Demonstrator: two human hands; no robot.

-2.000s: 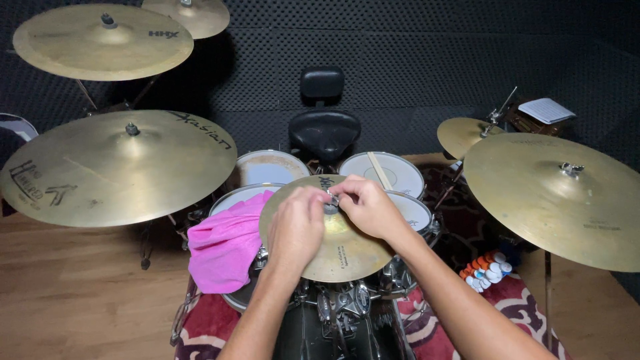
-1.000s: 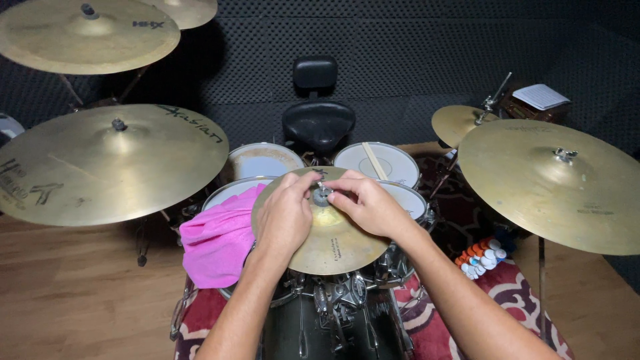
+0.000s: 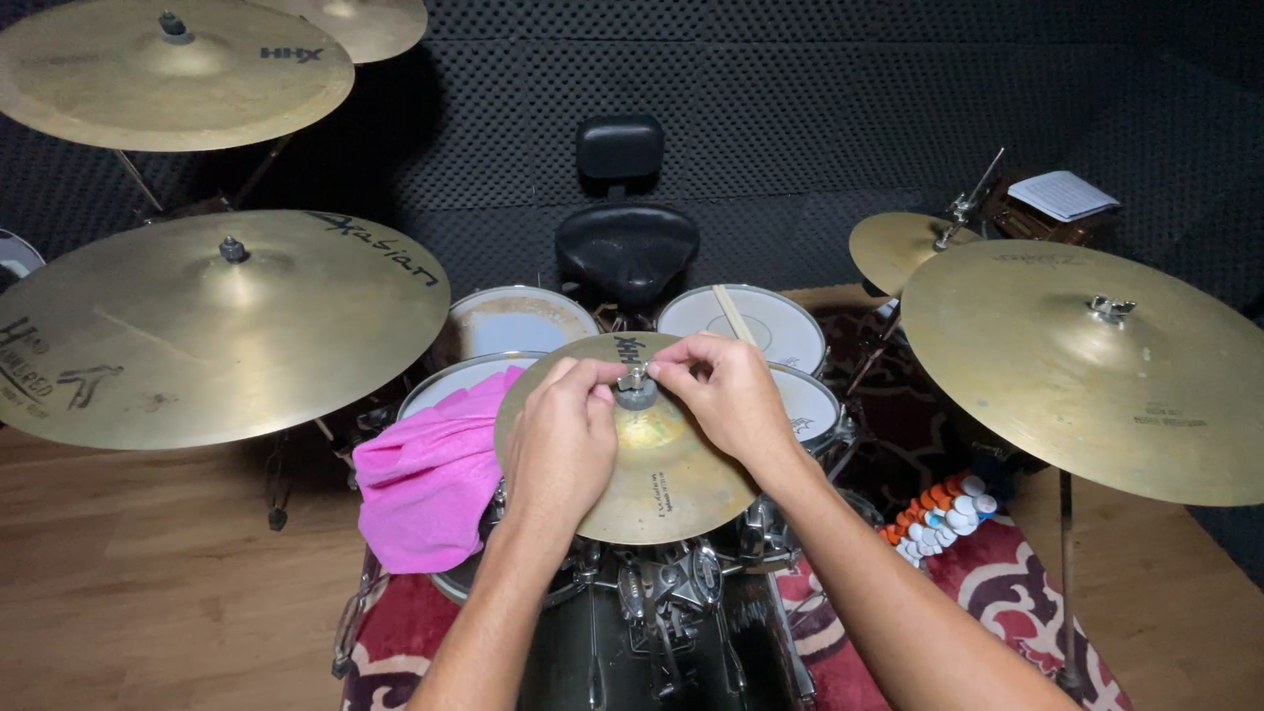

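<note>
A small splash cymbal (image 3: 652,504) is mounted above the middle of the drum kit. At its centre a metal wing nut (image 3: 633,379) sits over a grey felt washer (image 3: 637,397). My left hand (image 3: 568,439) reaches over the cymbal's left side, its fingertips at the nut's left wing. From the right, my right hand (image 3: 721,400) has thumb and forefinger pinched on the nut's other side. A pink cloth (image 3: 425,479) hangs over the drum at the left of the splash cymbal.
Large cymbals stand at left (image 3: 227,336), upper left (image 3: 178,79) and right (image 3: 1086,385). Behind the drums is a black drum throne (image 3: 627,247). Drumsticks (image 3: 734,314) lie on a snare drum (image 3: 790,331). Jingle discs (image 3: 943,518) hang at right, above a red patterned rug (image 3: 948,612).
Both hands have stayed around the wing nut at the splash cymbal's centre, with the fingers shifting slightly about it.
</note>
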